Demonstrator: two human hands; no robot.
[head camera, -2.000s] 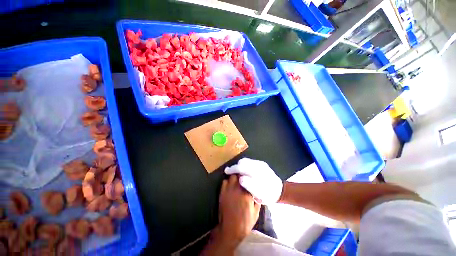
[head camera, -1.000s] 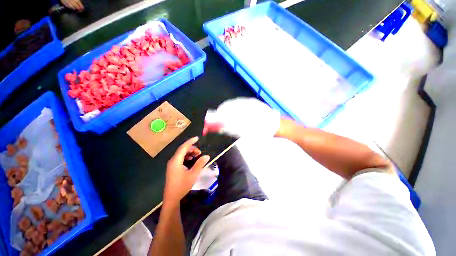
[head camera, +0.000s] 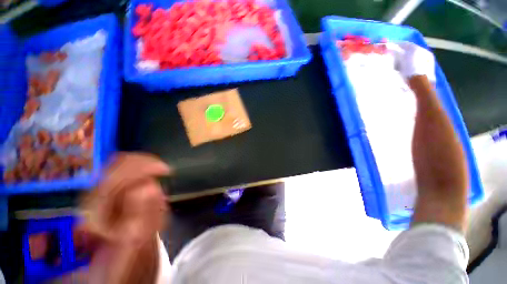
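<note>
My right hand (head camera: 417, 61), in a white glove, reaches into the far end of the right blue bin (head camera: 356, 133), beside a small cluster of red joined pieces (head camera: 361, 45). Its fingers blend into the white liner, so I cannot tell what they hold. My bare left hand (head camera: 130, 194) is blurred, in front of the left bin near the table's front edge; its grip is unclear. A green cap (head camera: 214, 113) sits on the brown cardboard pad (head camera: 192, 119) on the dark table.
The middle blue bin (head camera: 222, 76) holds heaped red moulded parts (head camera: 183, 36). The left blue bin (head camera: 108, 105) holds tan moulded parts (head camera: 50, 150) on a crumpled white liner. A blue stool (head camera: 66, 244) stands below the table at the left.
The view has swung. My right hand has moved from above the table's front edge to the far end of the right bin. My left hand has moved left, away from it.
</note>
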